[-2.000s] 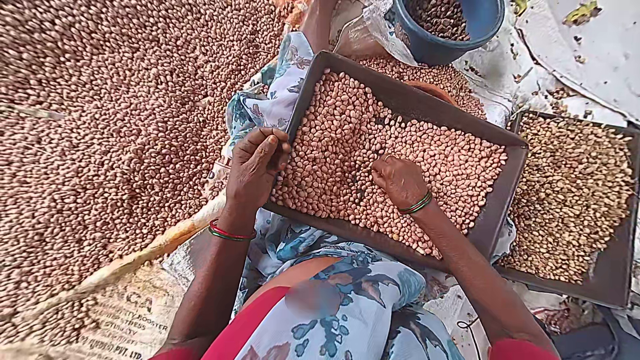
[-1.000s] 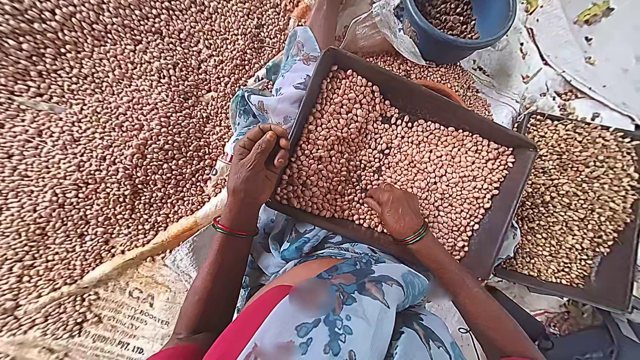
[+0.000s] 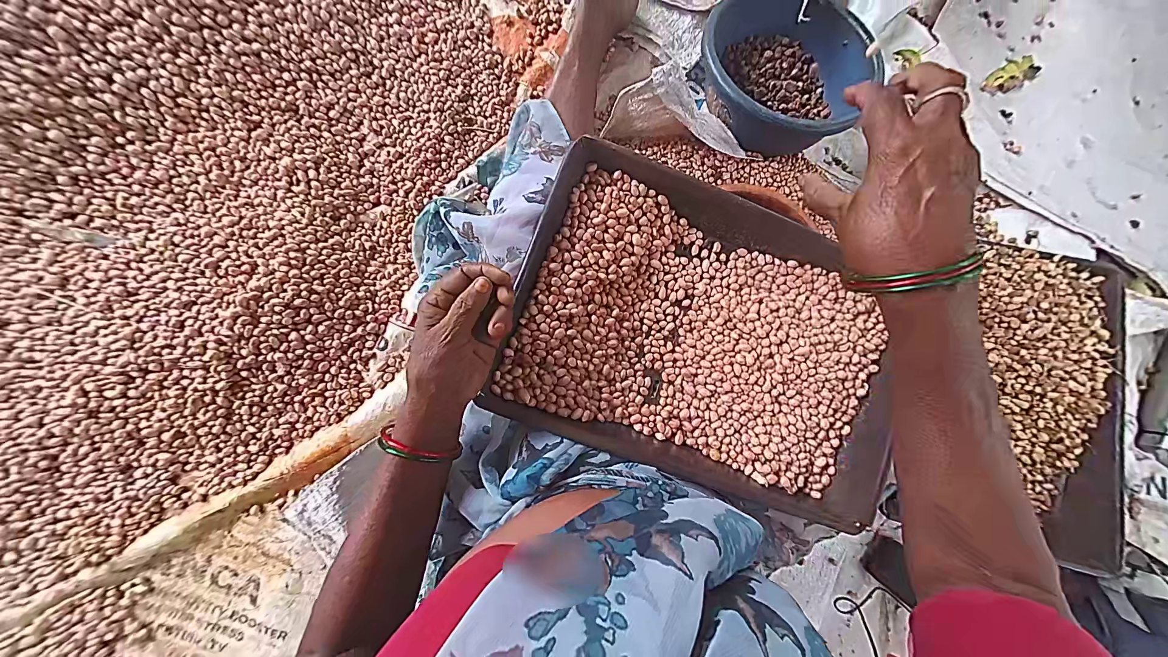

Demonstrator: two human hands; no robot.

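Note:
A dark rectangular tray (image 3: 675, 452) rests tilted across my lap, with reddish peanut kernels (image 3: 757, 365) spread in it. At its left rim is my left hand (image 3: 461, 333), fingers curled; whether they grip the rim cannot be told. My right hand (image 3: 912, 173) is raised over the tray's upper right corner, beside the rim of a blue plastic bucket (image 3: 776, 137). Its thumb and fingers are spread, and nothing shows between them. Dark, shrivelled kernels (image 3: 780, 78) lie in the bucket.
A large heap of kernels (image 3: 201, 228) covers the left side, bordered by a rolled sack edge (image 3: 274, 474). At the right, a second dark tray (image 3: 1086, 529) holds paler pieces. An orange-brown bowl rim (image 3: 771, 203) shows behind my tray, among more kernels.
My right hand has left the kernels in the tray and moved up and right to the blue bucket. My left hand remains at the tray's left rim.

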